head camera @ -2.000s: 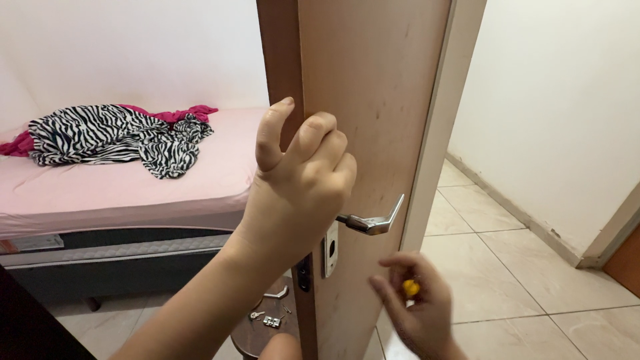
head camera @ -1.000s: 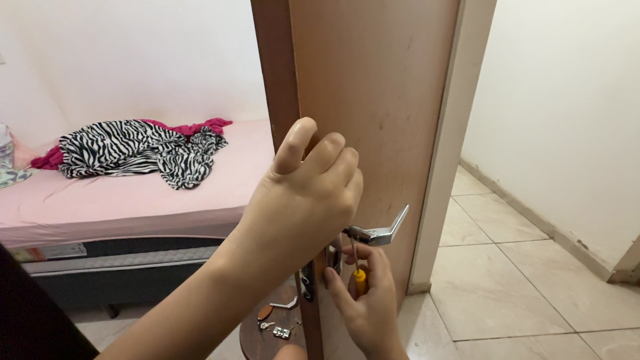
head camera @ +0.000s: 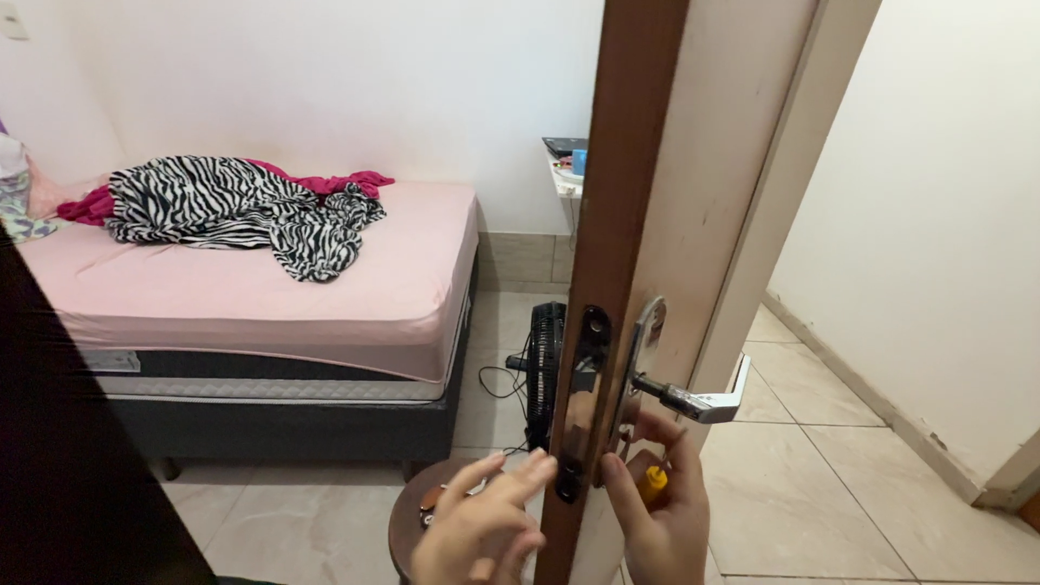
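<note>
A wooden door (head camera: 723, 154) stands edge-on, with a metal lock faceplate (head camera: 587, 390) set in its edge. On the door's face are a chrome escutcheon plate (head camera: 642, 349) and a lever handle (head camera: 703, 402) sticking out to the right. My right hand (head camera: 666, 504) is at the plate's lower end, thumb and fingertips against it, and holds a screwdriver with a yellow handle (head camera: 652, 483) in its curled fingers. Just left of the door edge, my left hand (head camera: 483, 520) has its fingers apart and nothing visible in it. Whether its fingertips touch the edge I cannot tell.
A round dark wooden stool (head camera: 402, 520) with small parts on it stands behind my left hand. A black fan (head camera: 544, 374) and its cable are on the floor behind the door. A bed (head camera: 390, 301) with a zebra-print blanket (head camera: 219, 203) is at left; a wall (head camera: 934, 203) is at right.
My left hand has come down from high at the door edge to beside the lock faceplate. My right hand, away from the door two seconds ago, is now at the escutcheon plate's lower end.
</note>
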